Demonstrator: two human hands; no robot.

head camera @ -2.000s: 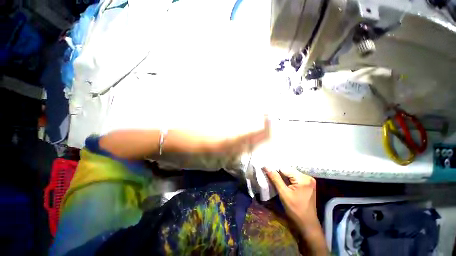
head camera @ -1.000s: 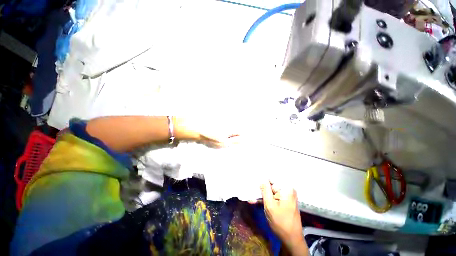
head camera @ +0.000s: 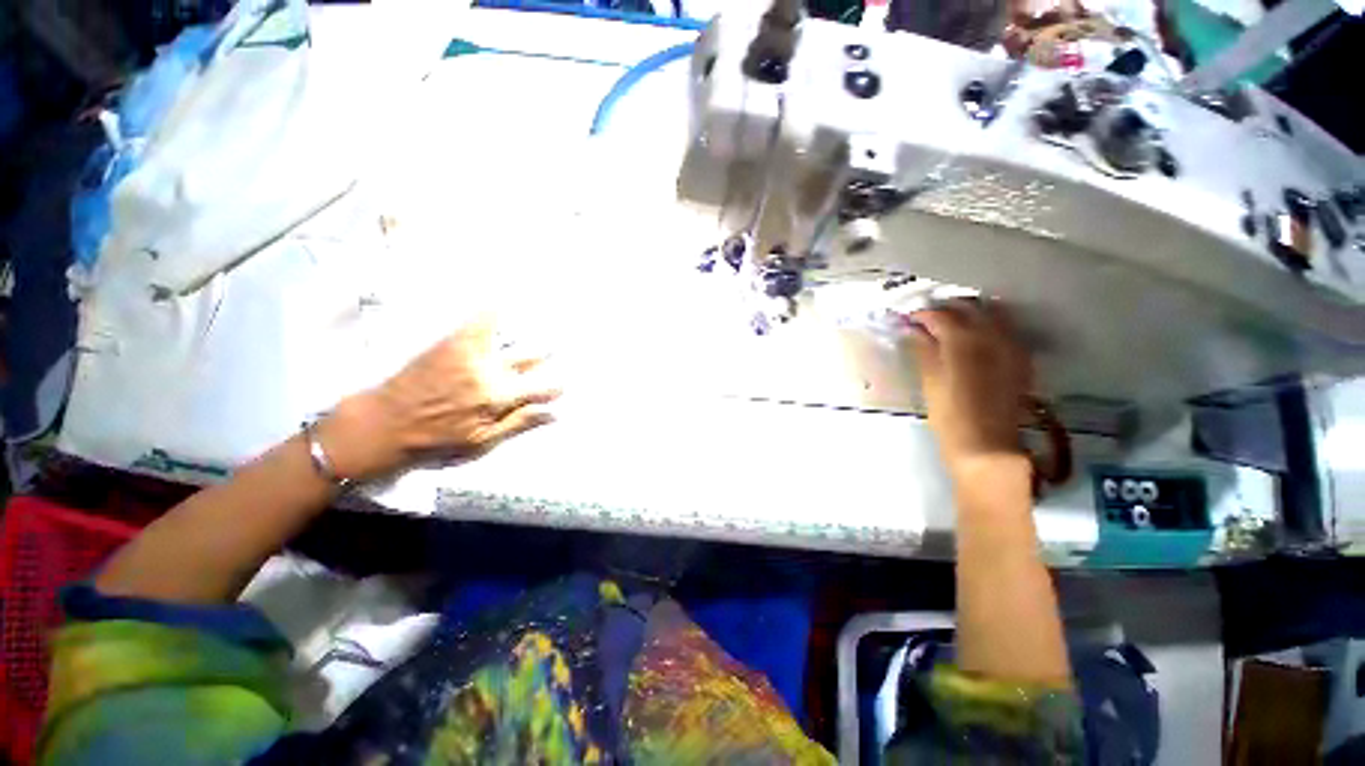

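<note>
My left hand (head camera: 457, 397) lies on the glaring white table left of the needle, fingers spread and pointing right; any cloth under it is lost in the glare. My right hand (head camera: 973, 367) is under the machine arm, right of the needle, with its fingertips at a small pale piece (head camera: 886, 322); whether it grips it cannot be told. The sewing machine head (head camera: 749, 135) stands above, with the presser foot area (head camera: 771, 299) at its lower left end. The scissors' red handle (head camera: 1052, 445) shows partly behind my right wrist.
White panels (head camera: 225, 255) lie at the table's left. A red basket (head camera: 53, 599) is at lower left, with white cloth (head camera: 352, 621) beside it. A teal control panel (head camera: 1153, 512) is at the right edge. A white bin (head camera: 850, 673) with dark cloth is below.
My right hand has left the white cloth at the table's front edge and reached under the machine arm. My left hand has moved left. The white cloth no longer hangs over the front edge between them.
</note>
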